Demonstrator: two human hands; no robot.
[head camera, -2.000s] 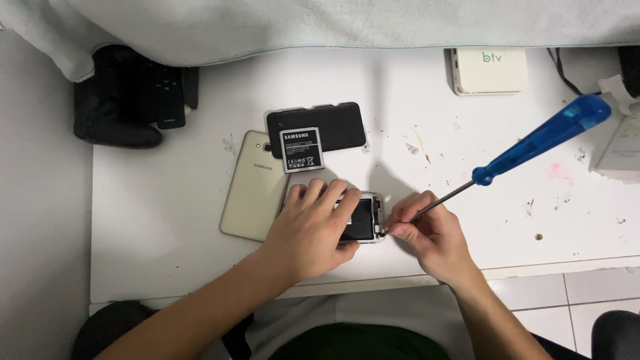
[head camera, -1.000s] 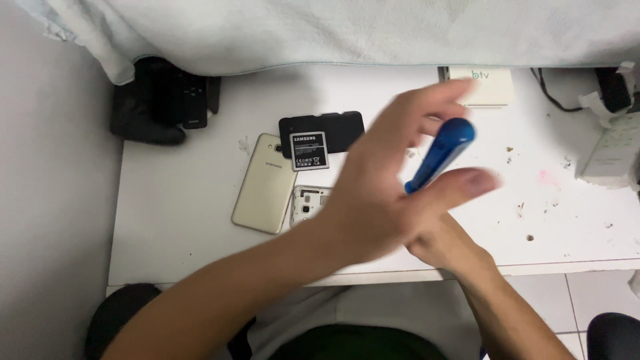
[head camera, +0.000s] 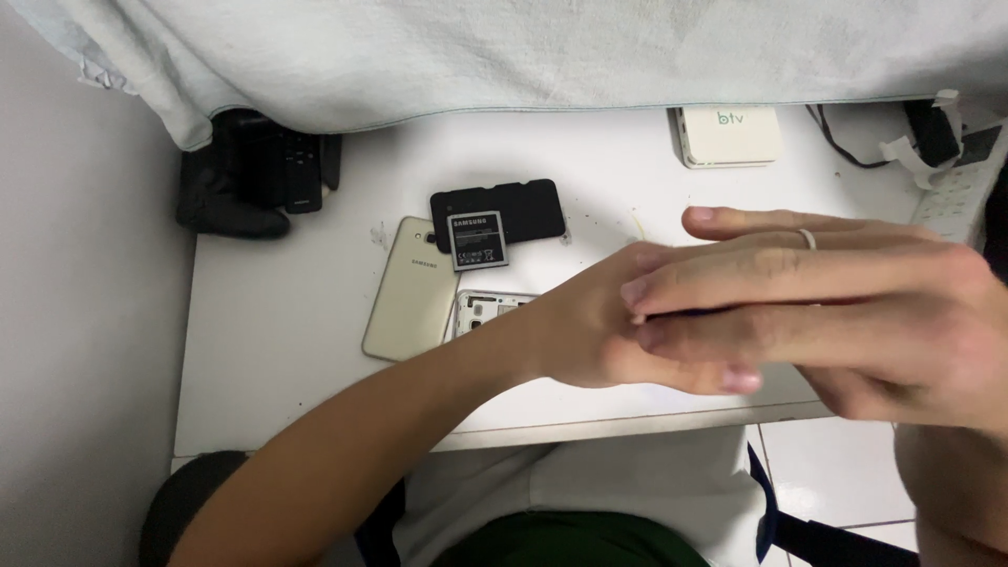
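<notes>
My right hand (head camera: 850, 307) is raised at the right, its fingers stretched across my left hand (head camera: 630, 331), which it partly hides. A dark blue sliver shows between the right fingers; what either hand holds cannot be told. Left of my hands, partly behind my left forearm, lies an opened smartphone body (head camera: 475, 305). Beside it is a gold phone back cover (head camera: 411, 295). A phone battery (head camera: 479, 242) rests on a black phone case or cover (head camera: 529, 211) above them. The screwdriver's shape is not plainly visible.
A white TV box (head camera: 731, 140) stands at the back right, near a black cable (head camera: 835, 146) and a white keyed device (head camera: 949, 193). Back left, a remote control (head camera: 302, 173) leans by a black object (head camera: 228, 197). A light cloth (head camera: 488, 55) hangs over the white table's (head camera: 268, 339) back edge.
Two seconds ago both hands were at the phone, with the blue screwdriver in my right hand. My left hand has left the phone and moved right; my right hand now crosses in front of it.
</notes>
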